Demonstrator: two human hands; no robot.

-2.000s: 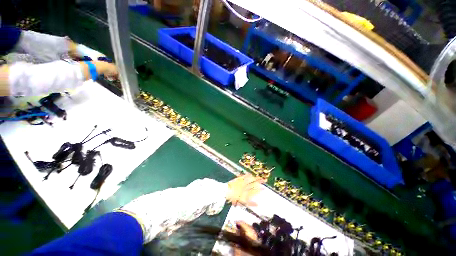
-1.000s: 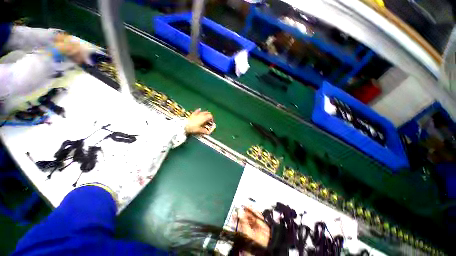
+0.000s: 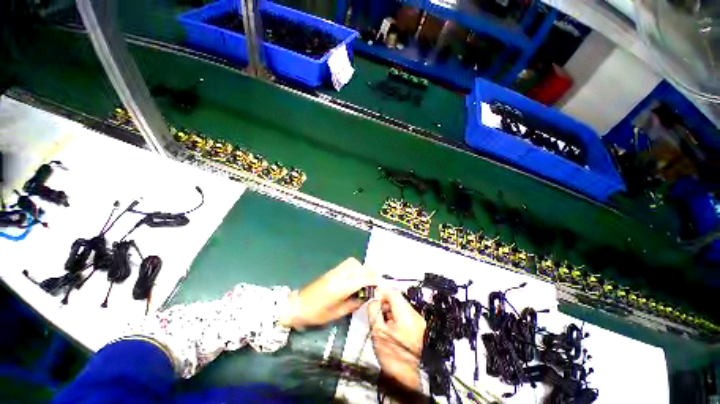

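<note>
My left hand point(image 3: 331, 294), in a white patterned sleeve cover, reaches in from the lower left with its fingers closed on a small dark part point(image 3: 366, 292). My right hand point(image 3: 397, 327) meets it from below, its thumb and fingertips pinched at the same part. The fingers hide most of the part, so I cannot tell whether it is a board or a cable end. Black bundled cables point(image 3: 450, 316) lie heaped right beside my right hand on a white sheet point(image 3: 628, 367). Yellow and black circuit boards point(image 3: 505, 252) stand in a row along the belt edge.
The green conveyor belt point(image 3: 331, 162) runs beyond the boards. Blue bins point(image 3: 545, 146) with black parts stand beyond it. A metal post point(image 3: 126, 79) rises at the left. More black cables point(image 3: 118, 260) lie on the left white sheet, with green bench mat point(image 3: 276, 245) between the sheets.
My left hand has come back from the board row at the belt edge to meet my right hand beside the cable heap. The other person's arms at the left have left the view.
</note>
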